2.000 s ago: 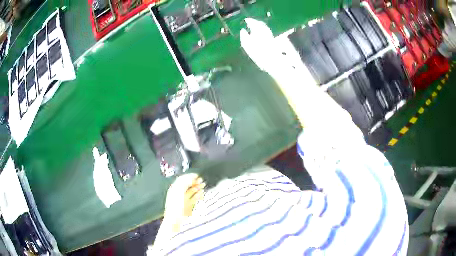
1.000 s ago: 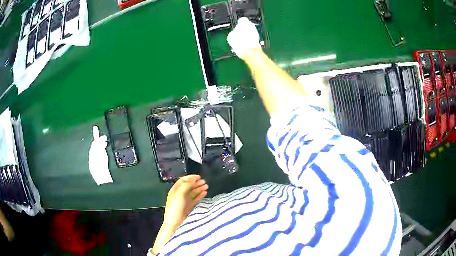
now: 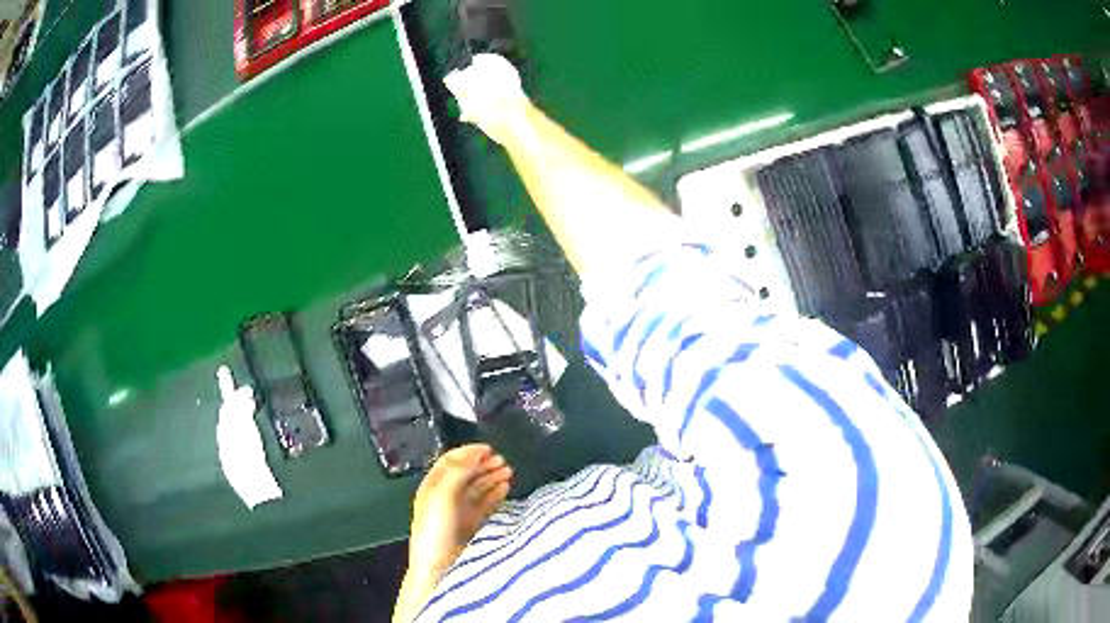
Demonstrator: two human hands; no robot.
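My right hand (image 3: 489, 95), in a white glove, is stretched out beside the pale divider strip (image 3: 429, 116). Dark parts (image 3: 485, 22) lie just beyond it, blurred; its fingertips do not show clearly whether they grip anything. My left hand (image 3: 463, 487) is bare at the bench's near edge, fingers together, with nothing seen in it. In front of it lie a black phone housing (image 3: 392, 383) and an open black frame (image 3: 505, 365), over white paper pieces (image 3: 444, 347). Another narrow black housing (image 3: 286, 383) lies further left.
A white spare glove (image 3: 246, 444) lies at left. Foam with parts (image 3: 171, 152) is at far left, stacked sheets (image 3: 31, 426) nearer. A white tray (image 3: 718, 219) of packed black parts is at right, beside a red tray (image 3: 1016, 146). Another red tray (image 3: 319, 39) is at the back.
My right hand has moved left, closer to the divider strip, from over the dark housings at the back. My left hand stays at the near edge. The view has shifted and tilted.
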